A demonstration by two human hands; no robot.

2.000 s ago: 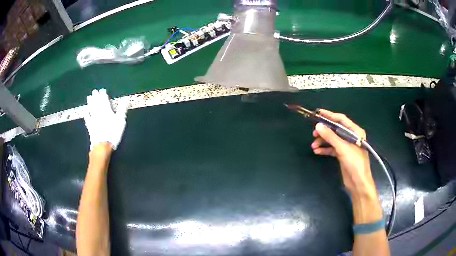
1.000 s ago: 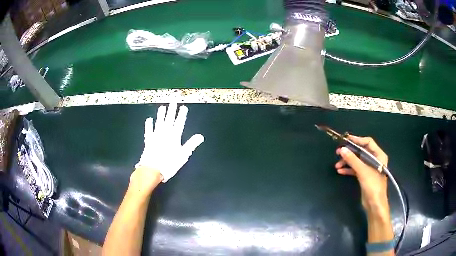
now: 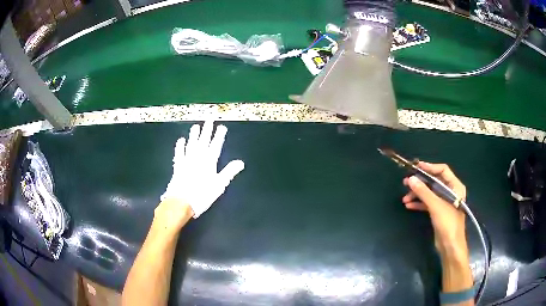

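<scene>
My left hand [image 3: 200, 169], in a white glove, lies flat on the dark green mat [image 3: 287, 197] with fingers spread and nothing in it. My bare right hand [image 3: 436, 190] holds the soldering iron [image 3: 426, 178] like a pen, its copper-coloured tip pointing up and left above the mat. On the conveyor belt [image 3: 239, 83] beyond lies a power strip [image 3: 315, 59], partly hidden behind the grey fume hood, with blue wires at its cord end. Its coiled white cord [image 3: 206, 43] is in a clear plastic bag.
The fume hood [image 3: 358, 83] hangs over the speckled rail [image 3: 257, 112]. Another bagged power strip [image 3: 43, 200] lies at the mat's left edge. A grey post [image 3: 37, 83] stands at left. A dark bundle [image 3: 525, 194] lies at the right edge. Another strip end [image 3: 54, 83] shows at far left.
The view has turned left. On the belt, the strip and bagged cord have moved right, further behind the hood. My left hand has spread flat on the mat; my right hand still holds the iron.
</scene>
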